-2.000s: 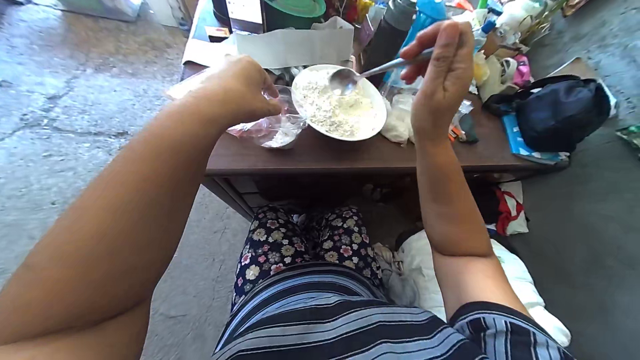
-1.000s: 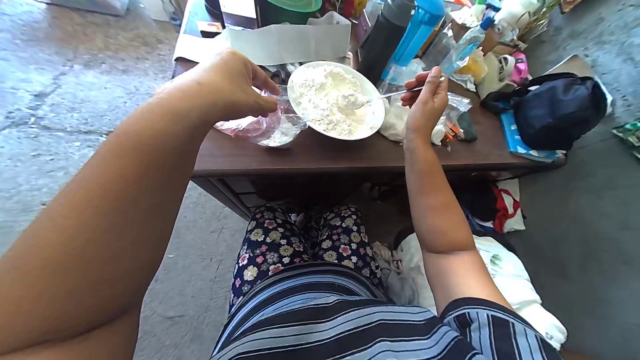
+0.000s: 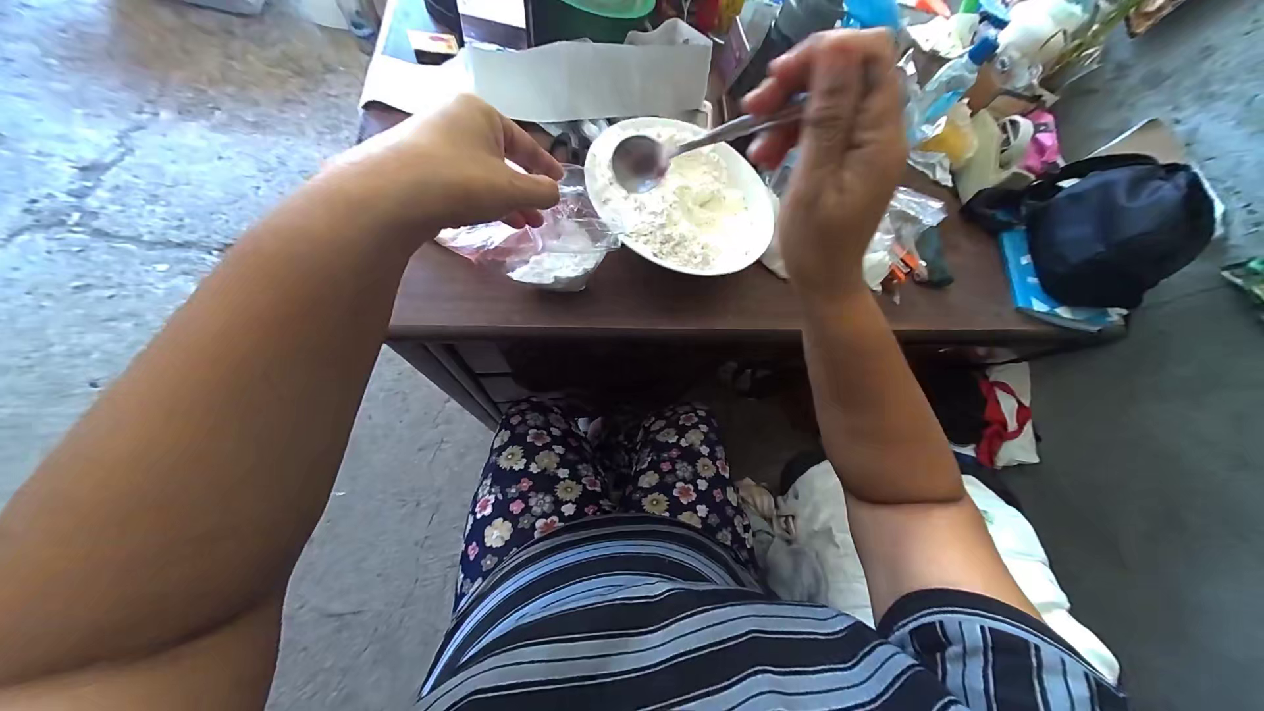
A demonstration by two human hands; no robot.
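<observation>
A white bowl [image 3: 748, 247] of white powder lumps, like flour, stands near the front edge of a dark wooden table [image 3: 632, 306]. My right hand [image 3: 839, 138] holds a metal spoon [image 3: 642, 163] by its handle, the spoon's bowl over the left part of the powder. Just left of the white bowl is a clear plastic bag [image 3: 563, 237] with white powder in its lower part. The fingertips of my left hand [image 3: 494, 178] pinch the bag's upper edge, partly hidden by the hand itself.
Behind the bowl lies a white paper sheet [image 3: 592, 84]. Crumpled plastic [image 3: 904, 222] is right of my right wrist, with a plastic bottle [image 3: 953, 84] farther back. A black bag [image 3: 1121, 232] rests on a blue item [image 3: 1047, 286] at the table's right end.
The spoon was over the powder, then down in it one second ago, and is now raised above it again. My left hand has stayed by the plastic bag.
</observation>
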